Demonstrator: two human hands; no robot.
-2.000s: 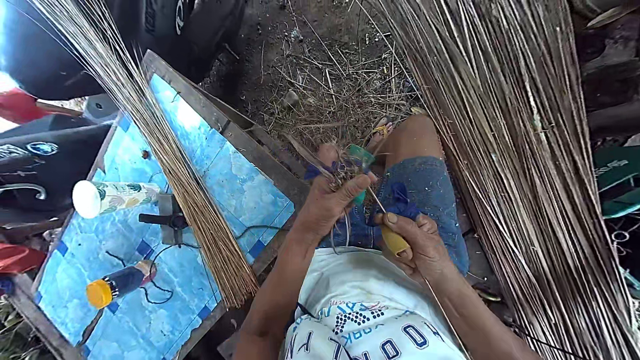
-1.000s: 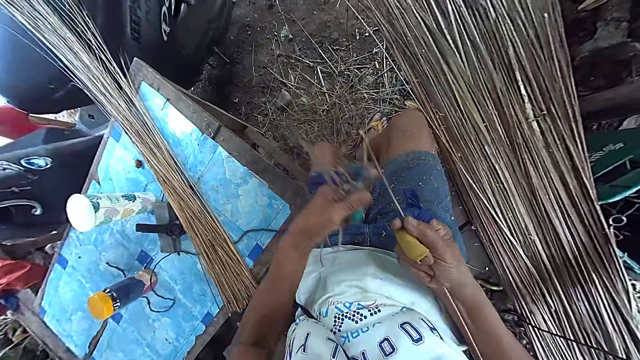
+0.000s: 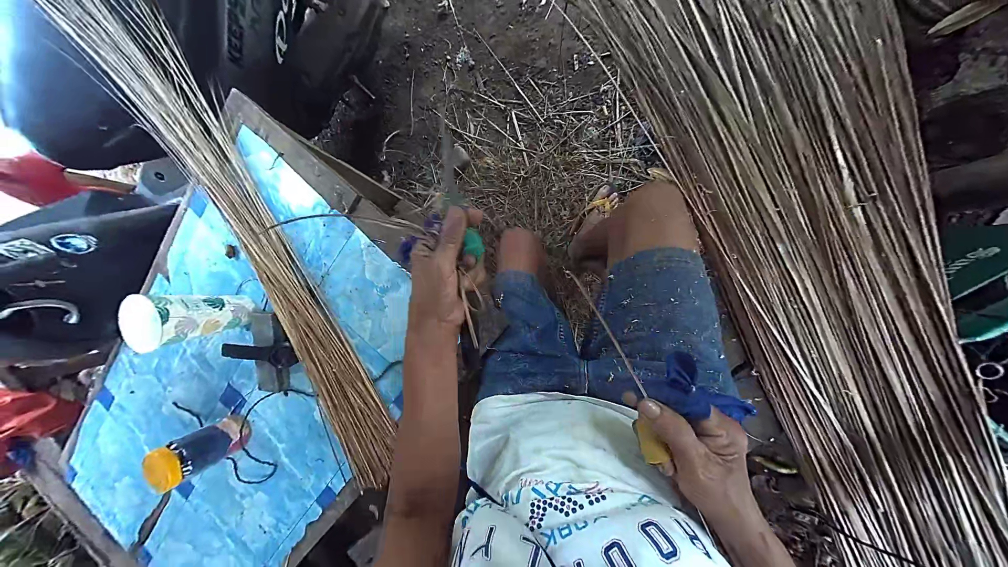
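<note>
Above my left knee, my left hand (image 3: 445, 260) is closed around a knife with a green handle (image 3: 472, 244), its blade (image 3: 449, 161) pointing up and away; thin strips also hang from this hand. Blue cloth is wrapped on its fingers. Over my right thigh, my right hand (image 3: 693, 445) holds one thin brown stick (image 3: 610, 327) between thumb and fingers, with yellow material (image 3: 651, 442) at the fingers. Blue cloth (image 3: 681, 386) is around that hand too. The two hands are well apart.
A blue-covered table (image 3: 213, 520) stands at left, bearing a bundle of thin sticks (image 3: 291, 307), a patterned white cylinder (image 3: 189, 319) and a yellow-capped bottle (image 3: 197, 454). A large stick bundle (image 3: 803, 236) lies along my right. Shavings (image 3: 535, 150) cover the ground ahead.
My left hand has moved left, away from the stick and from my right hand. My right hand has stayed near my right thigh with the stick.
</note>
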